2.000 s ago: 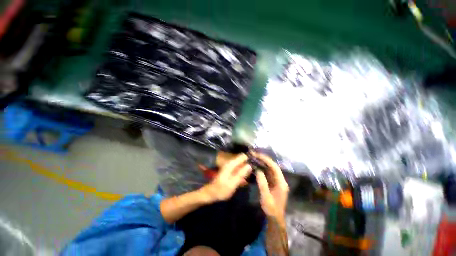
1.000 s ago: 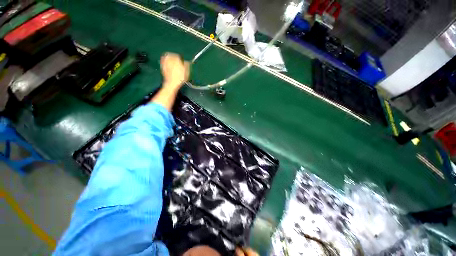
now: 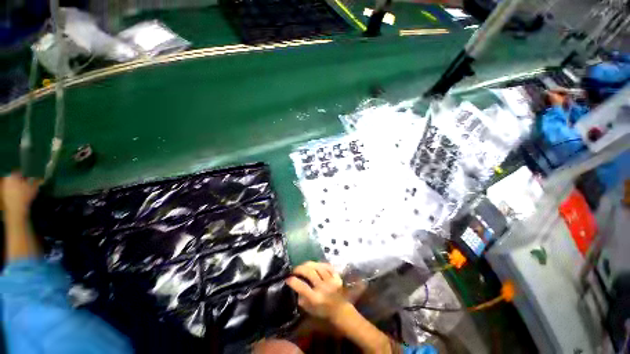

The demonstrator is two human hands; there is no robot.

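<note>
A large black compartment tray (image 3: 186, 249) under glossy wrinkled plastic lies on the green bench in front of me. My left hand (image 3: 17, 197) is at the far left edge of the picture, at the tray's far left corner; it is partly cut off and blurred, and I cannot tell what its fingers hold. My right hand (image 3: 319, 289) is at the tray's near right corner, its fingers bent at the tray's edge; whether it grips the edge is unclear. Overlapping release film sheets (image 3: 366, 200) with black dots and rings lie to the right of the tray.
A white bench press (image 3: 546, 276) stands at the right, with a red pad (image 3: 579, 220) and orange connectors (image 3: 508, 290) near it. White plastic bags (image 3: 148, 38) lie at the far left behind hanging tubes. Another worker's blue sleeve (image 3: 563, 131) shows at the far right.
The view has turned right. My left arm, earlier stretched over the tray, is now at the left edge. My right hand, barely visible before, now shows at the tray's right corner.
</note>
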